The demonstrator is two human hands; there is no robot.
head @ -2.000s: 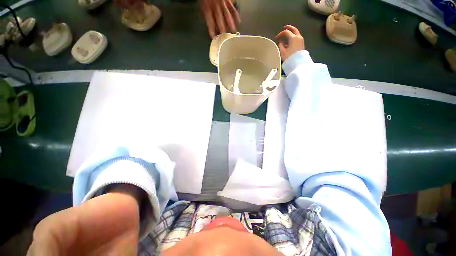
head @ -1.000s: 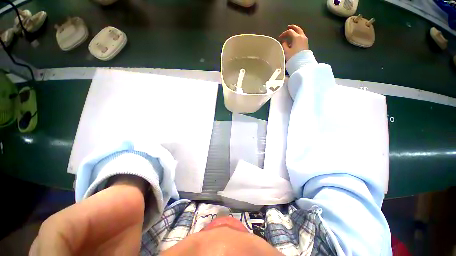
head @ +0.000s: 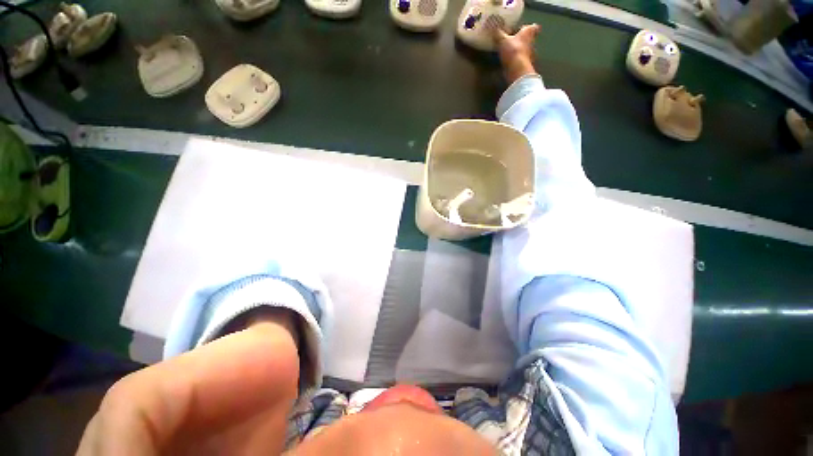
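Observation:
A beige open tub (head: 432,218) stands at the bench's near edge, between white mats. Two slim white pieces (head: 459,205) show inside it, on the near side. My right hand (head: 517,53) reaches past the tub over the green belt. Its fingers touch the lower right edge of a beige appliance head (head: 477,20), which has a grille and dark round spots. Whether they grip it is unclear. My left hand (head: 201,387) is large and close to the camera at the lower left, cut off by the bottom edge. Its fingertips are not clearly visible.
More appliance heads lie on the belt, some upturned, such as one at the left (head: 242,94). Another grille-side-up head (head: 653,57) is at the right. A bright green fan (head: 18,183) stands at the far left. A white mat (head: 267,240) lies left of the tub.
The view has shifted, showing more of the far belt. My right hand has moved forward from beside the tub to the appliance head. My left hand stays low at the left.

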